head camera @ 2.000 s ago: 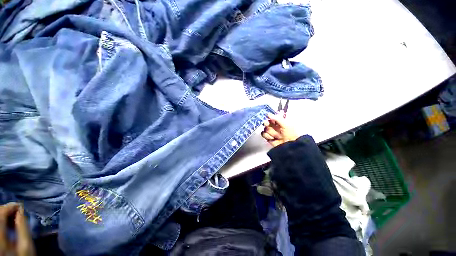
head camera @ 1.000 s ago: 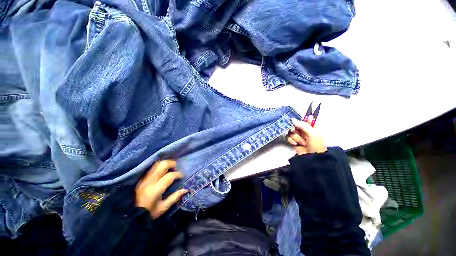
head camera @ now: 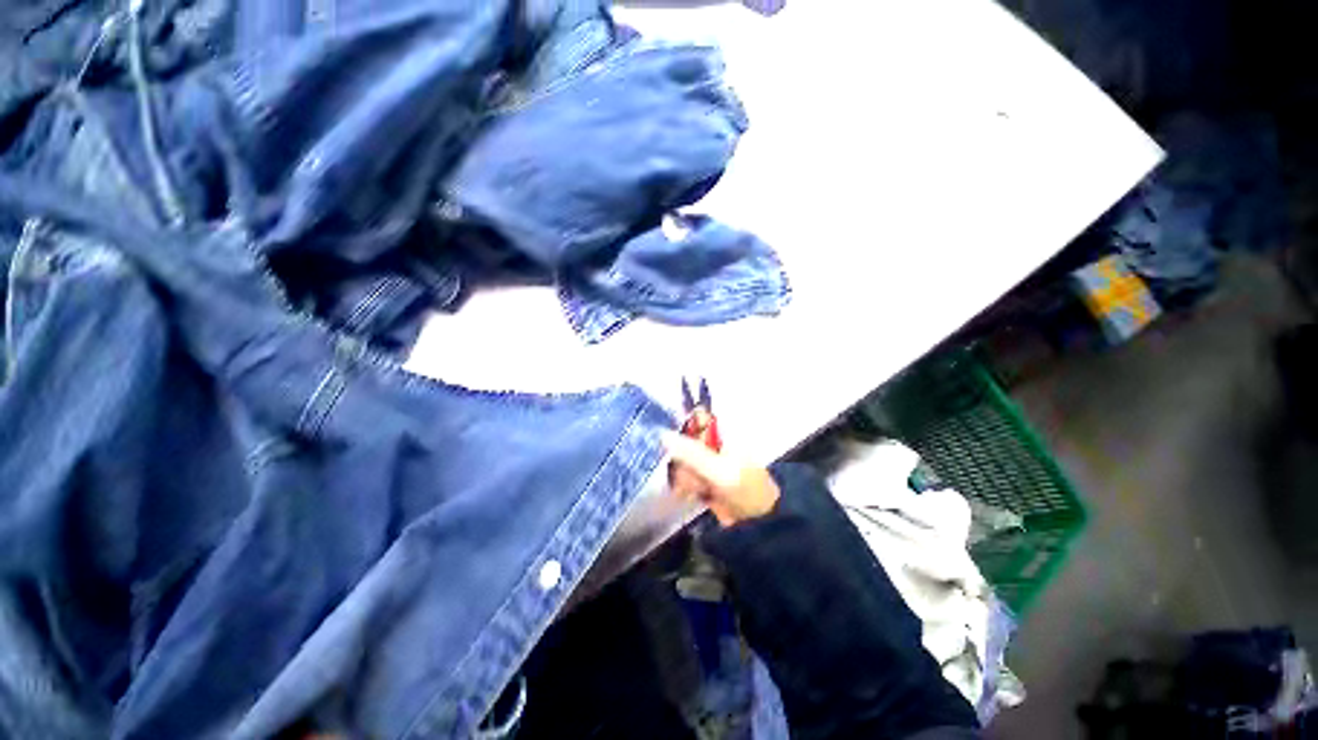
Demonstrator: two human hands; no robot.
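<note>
A blue denim garment (head camera: 419, 535) lies spread at the left, with a stitched edge strip and a pale round button. My right hand (head camera: 718, 482) is at the upper corner of this strip, pinching it. Red-handled snips (head camera: 701, 427) are in the same hand, their dark blades pointing up and apart. At the bottom edge a small skin-coloured bit (head camera: 327, 736) may be my left hand; it is almost wholly cut off, so its hold cannot be told.
More denim (head camera: 593, 159) is heaped at the upper left on the white table (head camera: 896, 188). A green crate (head camera: 1034, 499) stands below the table's right edge, beside crumpled white cloth (head camera: 911, 542). A yellow and grey item (head camera: 1117, 297) and dark cloth (head camera: 1229, 687) lie farther right.
The view has shifted, so the garment and table appear farther left. My left hand, on the strip one second ago, has left that place. My right hand still holds the corner and snips.
</note>
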